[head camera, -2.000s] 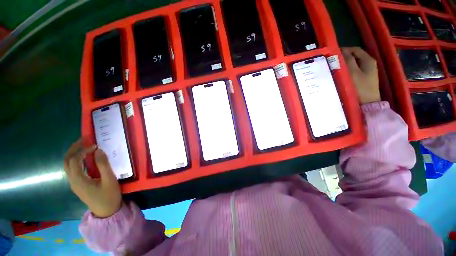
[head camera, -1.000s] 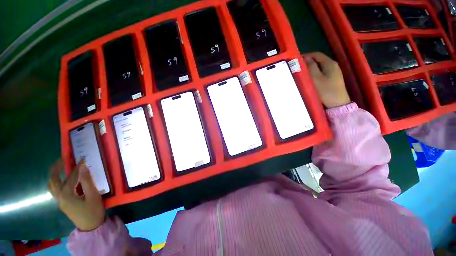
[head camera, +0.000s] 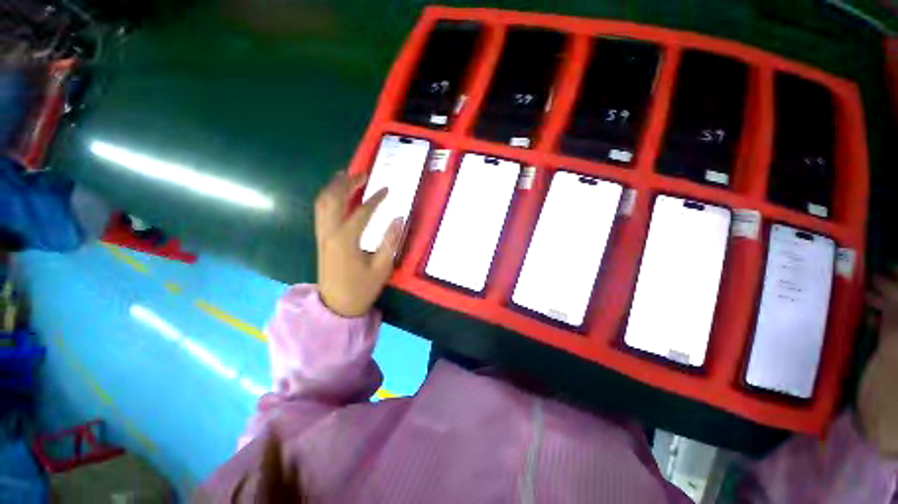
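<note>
A red phone tray (head camera: 591, 167) holds two rows of phones. The far row is dark with pale marks like "59", such as the far-row middle phone (head camera: 612, 89). The near row has lit white screens; faint text lines show on the near-right phone (head camera: 790, 310). My left hand (head camera: 352, 246) is at the tray's left edge, fingers apart, with fingertips over the lit near-left phone (head camera: 397, 177); its contact with the screen is unclear. My right hand (head camera: 879, 364) is blurred and cut off by the picture's edge, beside the tray's right side; its fingers are not clear.
The tray lies on a dark green surface (head camera: 266, 98) with a bright reflection at left. Blue floor (head camera: 197, 325) with yellow lines shows at lower left, with a red object (head camera: 74, 445) on it. Pink smock sleeves and front fill the bottom. Pale items (head camera: 684, 463) show below the tray.
The view has swung left, so the tray sits further right and tilts the other way. The neighbouring trays have left the picture. My left hand's fingers have spread over the near-left phone.
</note>
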